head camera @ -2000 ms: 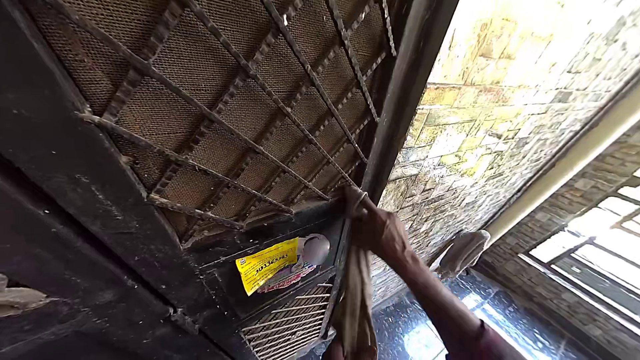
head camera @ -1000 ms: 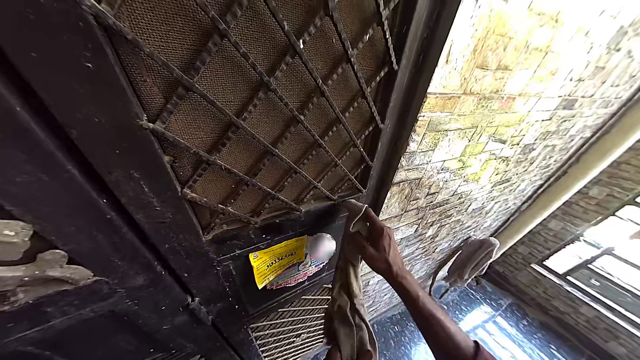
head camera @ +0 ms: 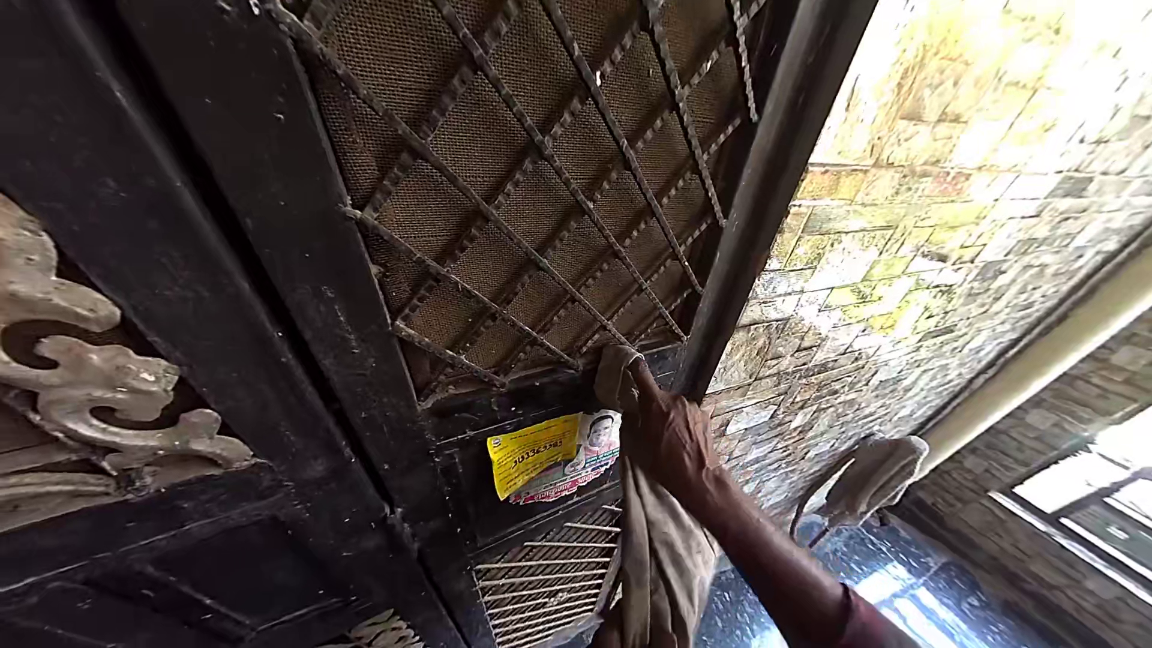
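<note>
My right hand (head camera: 670, 441) presses a folded end of a beige cloth (head camera: 661, 549) against the dark frame of a metal lattice door (head camera: 540, 387), at the lower edge of the upper lattice panel. The cloth hangs down from my fingers. At the bottom edge of the view my left hand (head camera: 610, 630) shows only in part, at the lower portion of the cloth; its fingers are mostly hidden. Twisted bars (head camera: 540, 261) cross in front of coarse brown mesh (head camera: 468, 243) above my right hand. A yellow sticker (head camera: 535, 454) bearing writing is beside it.
Pale carved ornament (head camera: 117, 378) fills a dark panel at left. A stone-tile wall (head camera: 864, 297) runs along the right, with a cloth-like item (head camera: 868, 481) hanging near a pale pipe (head camera: 1044, 351). Below is a shiny dark floor (head camera: 765, 594).
The view has shifted, showing more of the carved ornament at left. My right hand remains with the cloth near the lower corner of the lattice panel.
</note>
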